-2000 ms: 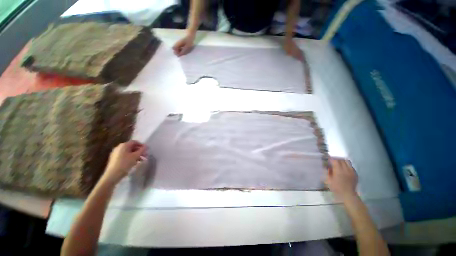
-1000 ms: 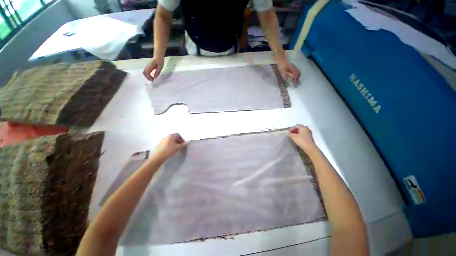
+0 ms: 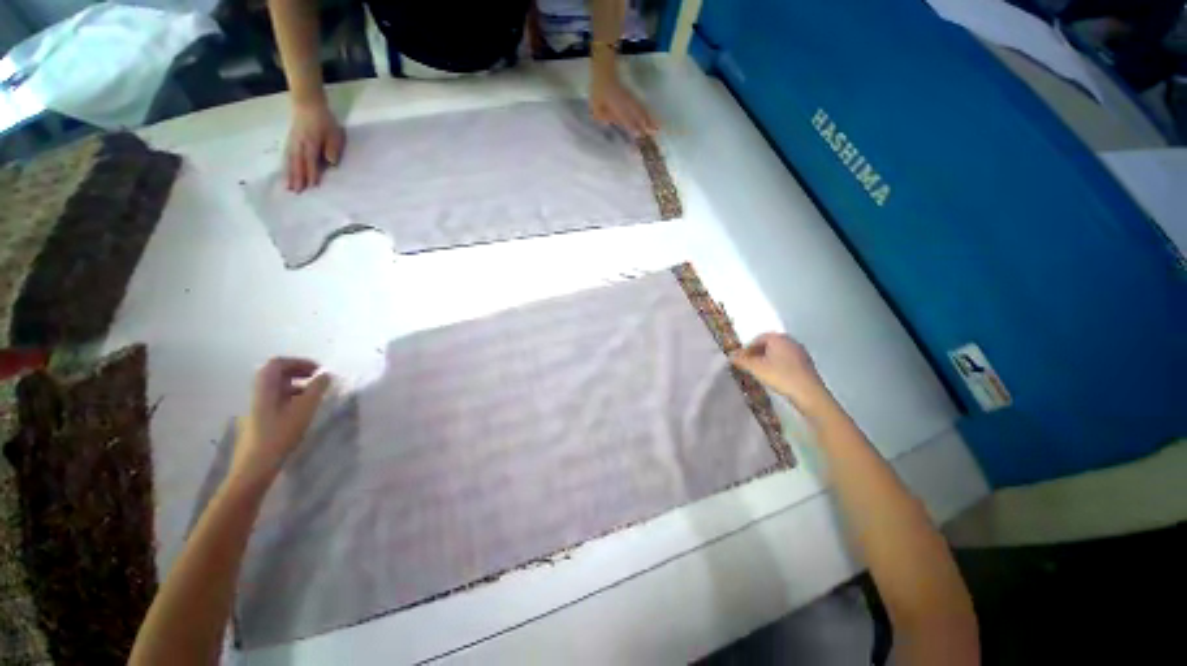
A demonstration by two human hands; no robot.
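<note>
The pale grey-lilac interlining [image 3: 521, 429] lies over a cut tweed panel in front of me. A brown strip of the panel [image 3: 709, 307] shows bare along the right end, and a thin frayed edge shows along the front. My left hand [image 3: 289, 406] is over the left part, beside the curved notch, with thumb and fingers near each other; whether it grips the sheet is unclear. My right hand [image 3: 781, 370] has its fingertips pinched at the interlining's right edge, beside the bare strip. A crease runs to them.
Across the white table [image 3: 195, 260], a person's two hands [image 3: 314, 141] rest on a second interlined panel [image 3: 482, 176]. Brown tweed stacks [image 3: 89, 481] stand at the left, partly cut off. The blue HASHIMA press [image 3: 898, 221] stands along the right.
My left hand has moved off the far edge to the left near the notch. My right hand has moved down the right edge from the far corner. The view has shifted right.
</note>
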